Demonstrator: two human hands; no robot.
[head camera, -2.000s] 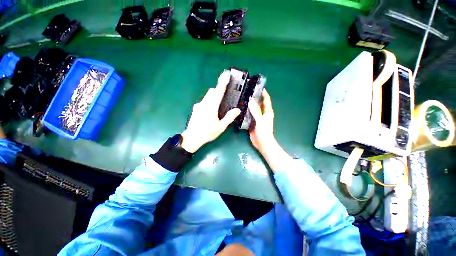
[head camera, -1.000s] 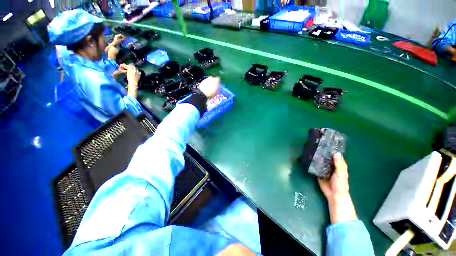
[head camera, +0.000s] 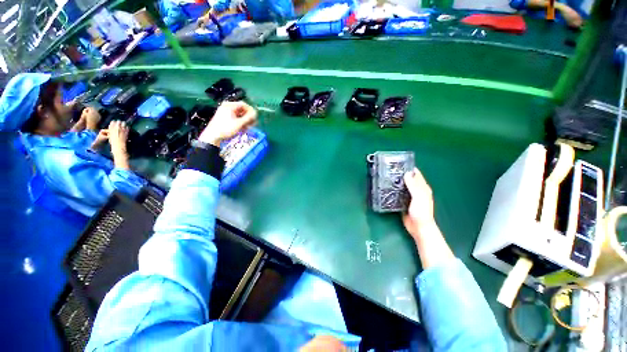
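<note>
My right hand (head camera: 419, 199) grips a palm-sized trail camera unit (head camera: 392, 181) by its right side, above the bench. The unit is closed, with its grey mottled face up and a small loop at its upper left. My left hand (head camera: 228, 124) is raised over the far end of the blue parts bin (head camera: 240, 165), fingertips pinched. A thin pale piece, apparently a small metal pin (head camera: 264, 108), sticks out from the fingertips; it is blurred. The bin holds loose silvery pins, partly hidden by my left wrist and sleeve.
Open black units (head camera: 378, 106) lie along the bench (head camera: 309, 179). The white tape dispenser (head camera: 543, 213) stands at right, tape hanging from its front, with tape rolls (head camera: 531, 320) beside it. Black trays (head camera: 103, 254) sit low left. A person in blue (head camera: 69, 151) works at left beside more black units.
My left hand went from the unit to the blue bin and now shows raised above it, with a thin piece at the fingertips. The unit was closed and turned mottled face up in my right hand.
</note>
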